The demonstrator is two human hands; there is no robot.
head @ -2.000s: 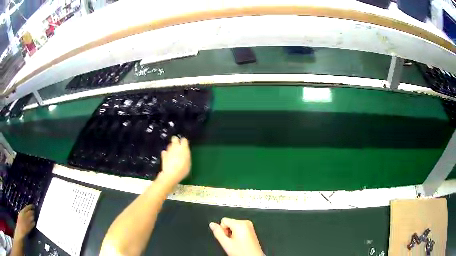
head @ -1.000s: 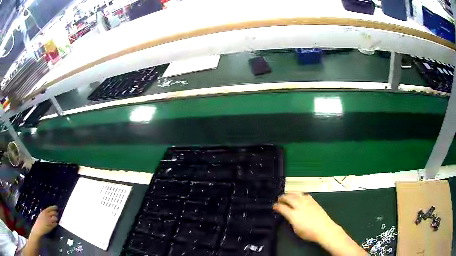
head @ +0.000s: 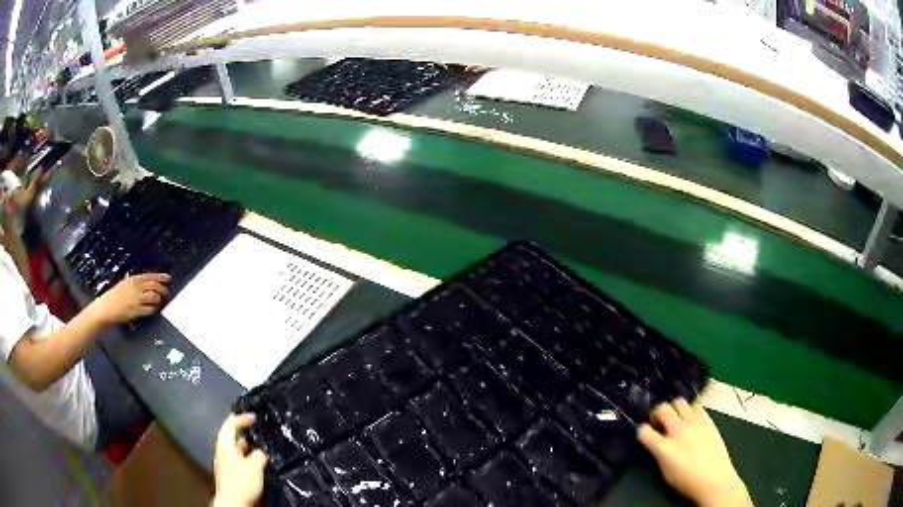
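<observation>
A large black blister tray [head: 465, 386] with rows of pockets lies turned at an angle in front of me, its far corner over the green belt. My left hand [head: 240, 460] grips its near left corner, thumb and fingers at the rim. My right hand [head: 683, 446] holds its right edge with the fingertips. Small pale bits and glare show in the tray; I cannot tell what each pocket holds. The tray's near edge is cut off by the picture.
A printed white sheet [head: 257, 307] lies left of the tray. Beyond it, a neighbour's hand [head: 139, 295] touches a second black tray [head: 149, 233]. Small white pieces [head: 178, 368] lie near the sheet. Cardboard [head: 850, 477] is at the right, beside the pale ledge [head: 772, 408]. A shelf crosses above.
The tray has come from the belt onto the bench side and is now turned, its right side farther away. My left hand has come into view at its left corner. The view has swung left.
</observation>
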